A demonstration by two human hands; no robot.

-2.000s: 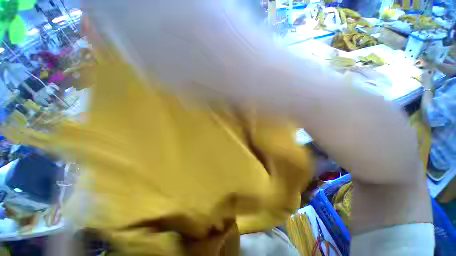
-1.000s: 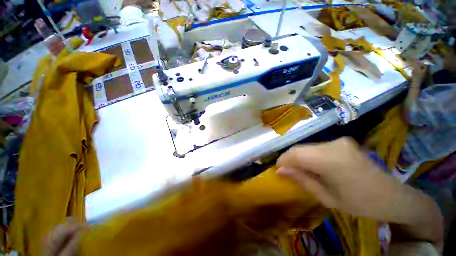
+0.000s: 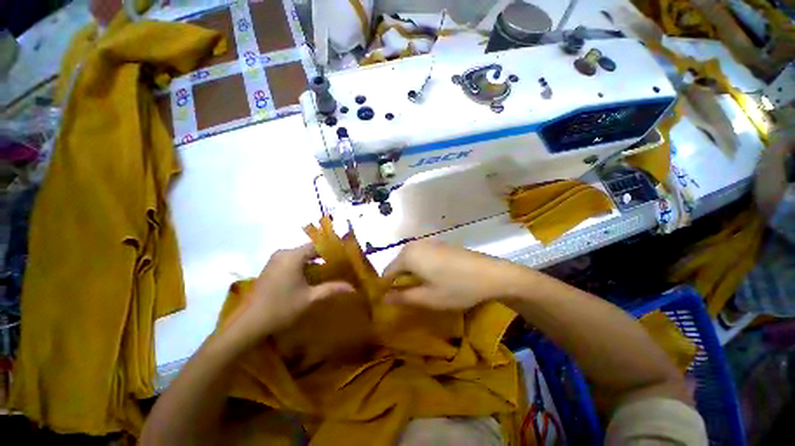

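A mustard-yellow garment panel (image 3: 392, 370) lies bunched over the table's front edge and my lap. My left hand (image 3: 292, 292) grips it on the left, and my right hand (image 3: 427, 274) grips it on the right. Between the hands, narrow yellow edges (image 3: 336, 248) stand up just in front of the presser foot area. The white sewing machine (image 3: 436, 135) is right behind the hands; no cloth is seen under its needle. The fingertips are partly hidden in the cloth.
A long yellow bundle (image 3: 96, 235) hangs over the table's left edge. Small yellow pieces (image 3: 558, 209) lie stacked on the machine bed. A blue crate (image 3: 706, 348) is at lower right, beside red-handled scissors (image 3: 542, 423). A taped board (image 3: 222, 103) is behind left. Another person's arm (image 3: 771, 174) is at far right.
The blurred panel has been brought in from the near edge toward the needle area. Both hands have moved together in front of the machine, holding its edges. The view is now closer to the machine.
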